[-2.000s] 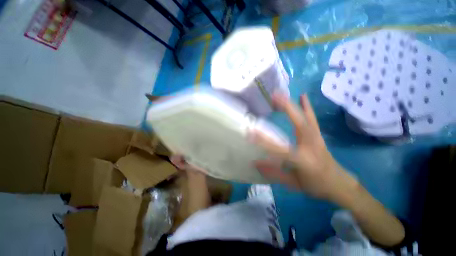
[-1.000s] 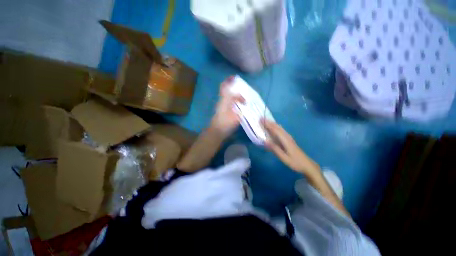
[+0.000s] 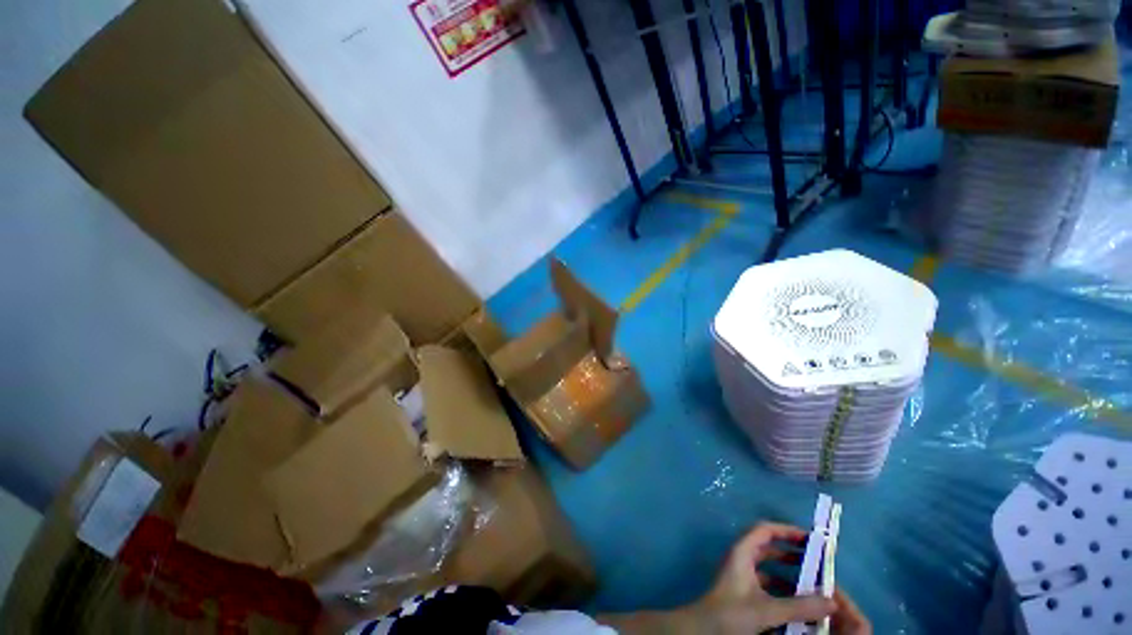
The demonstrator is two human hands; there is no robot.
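My left hand point(image 3: 755, 588) reaches in from the bottom edge and grips a thin white hexagonal piece point(image 3: 814, 561), seen edge-on. Two pale layers show along its edge, with a narrow gap between them. Its lower end is cut off by the picture's edge. A few fingers also touch its right side at the bottom edge; whether they belong to my right hand is hard to tell. Behind the piece stands a tall stack of white hexagonal covers point(image 3: 826, 316), printed face up, with a greenish line down its front. A pile of pale perforated inserts point(image 3: 1082, 533) is at the lower right.
Open brown cartons point(image 3: 341, 478) with clear plastic film point(image 3: 428, 540) lie at left. A small taped carton point(image 3: 583, 403) stands left of the stack. Black metal legs point(image 3: 772, 124) stand behind. At the far right a brown carton point(image 3: 1024, 99) rests on whitish stacked layers point(image 3: 1006, 205).
The view has swung up and left, so the cartons, wall and cover stack show more fully. The held piece and my left hand now sit lower in the picture. My right arm has left the view.
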